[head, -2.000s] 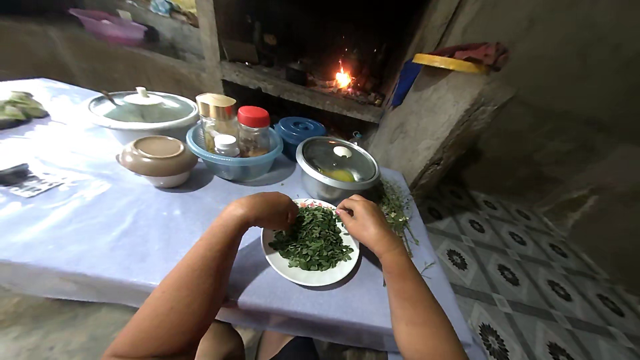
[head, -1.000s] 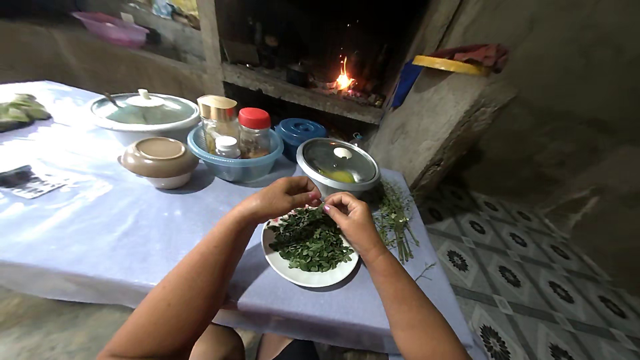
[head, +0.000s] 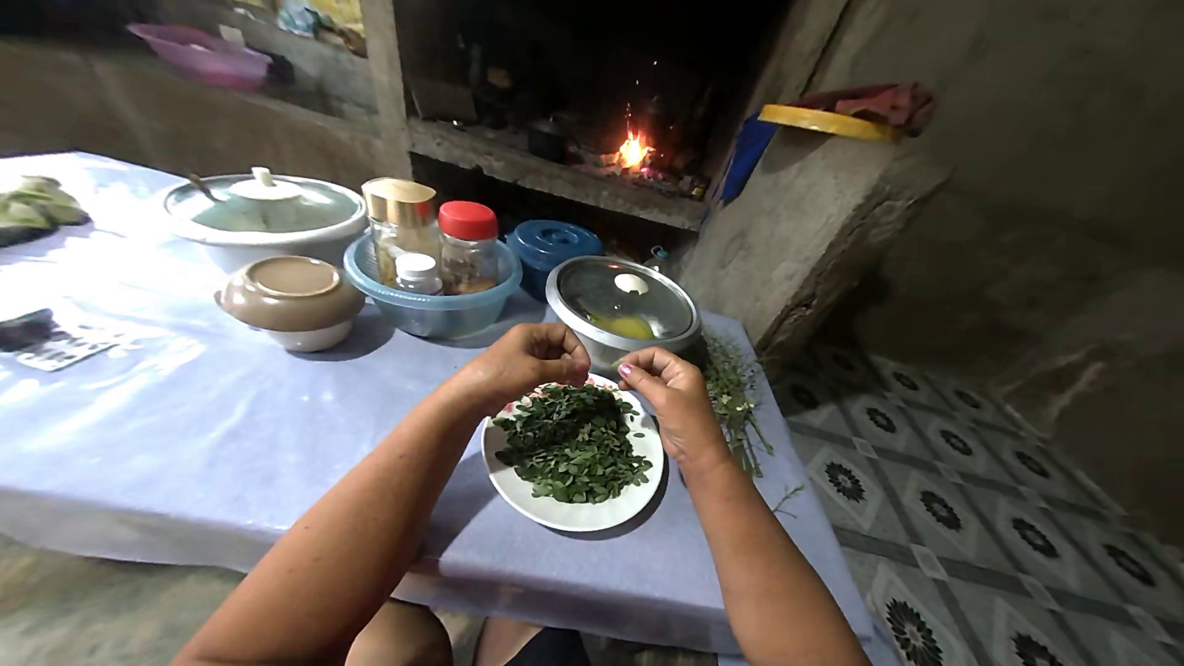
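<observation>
A white plate (head: 592,516) with a red pattern at its rim holds a heap of small green leaves (head: 578,449). My left hand (head: 536,361) is over the plate's far left edge, thumb and fingertips pinched together; whether something lies between them cannot be made out. Over the far right edge, my right hand (head: 668,393) pinches a tiny bit of green between thumb and forefinger. The two hands are a little apart. Thin leafy stems (head: 735,398) lie on the cloth just right of the right hand.
Behind the plate stands a lidded metal pot (head: 680,324). To its left are a blue lidded container (head: 555,250), a blue basin (head: 444,314) of jars, a brown bowl (head: 287,296) on a white one, and a large lidded pot (head: 268,236). A fire (head: 634,150) burns in the hearth beyond.
My hands were together above the plate's far edge one second ago; now they are apart, the right one a little lower.
</observation>
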